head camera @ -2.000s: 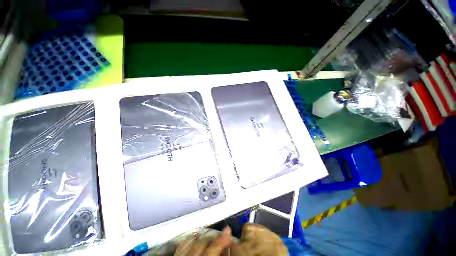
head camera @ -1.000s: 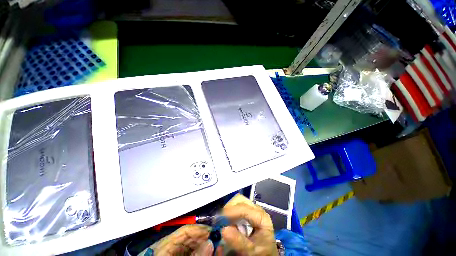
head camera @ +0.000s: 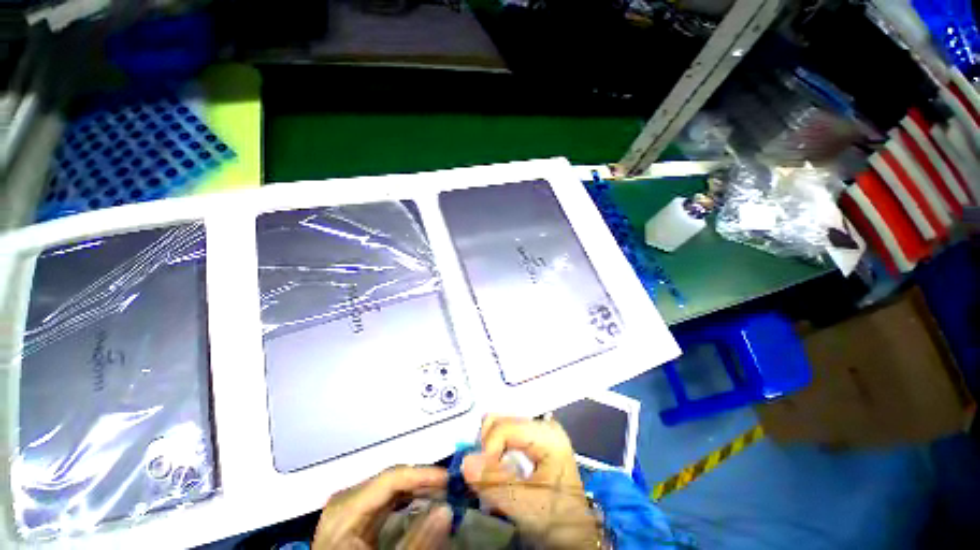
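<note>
My left hand (head camera: 389, 509) and right hand (head camera: 531, 481) are close together at the bottom, in front of the foam tray (head camera: 239, 376). Between their fingers is a small dark blue strip (head camera: 459, 479); it is blurred. A small white object (head camera: 518, 464) shows in my right hand. Three grey tablets lie back up in the tray. The left tablet (head camera: 107, 365) is under wrinkled clear film. The middle tablet (head camera: 355, 392) has film (head camera: 339, 258) folded over its upper half. The right tablet (head camera: 532, 279) shows its camera area at its lower right.
A lens sheet (head camera: 134, 150) lies at the back left. Blue scraps (head camera: 634, 242) lie right of the tray, near a white bottle (head camera: 675, 223) and crumpled clear bags (head camera: 768, 204). A lower tray (head camera: 629, 435) shows below the tray. A blue stool (head camera: 768, 360) stands on the floor right.
My hands have come up from the bottom edge and now hold a blue strip. The red handle seen one second ago no longer shows. The view has shifted slightly.
</note>
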